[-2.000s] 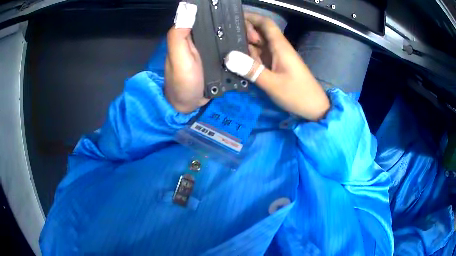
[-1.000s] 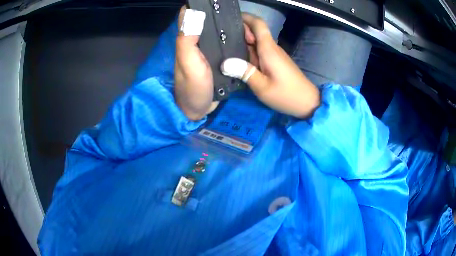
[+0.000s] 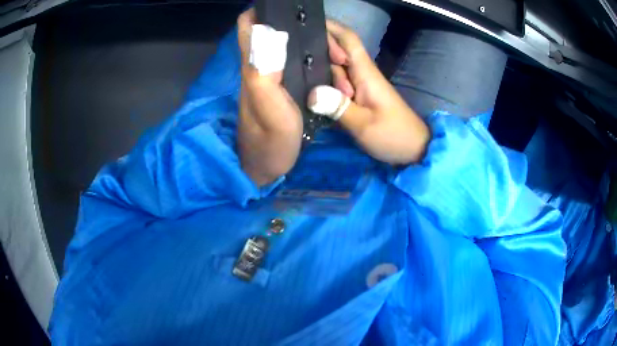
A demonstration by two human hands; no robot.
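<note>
A long near-black carrier fixture [image 3: 295,42] is held over my lap, its far end cut off by the top edge. Small bright round parts [image 3: 308,60] show along its middle. My left hand [image 3: 267,115] grips its left side, with white wrap on the thumb. My right hand [image 3: 379,108] holds its right side, with the white-wrapped thumb lying on the fixture's face near the close end. The fingers beneath the fixture are partly hidden. The near end is dark and blurred.
A black parts tray [image 3: 500,12] with a bright dot lies at the top right, along a silver rail [image 3: 467,30]. A clipped badge [image 3: 318,192] hangs below the fixture. Another person's blue sleeve [image 3: 575,270] is at the right edge. A pale strip [image 3: 19,155] runs down the left.
The fixture has tilted and its near end has shifted slightly right and down. Both hands keep their hold; the left hand has moved a little right and down. Less of the tray shows.
</note>
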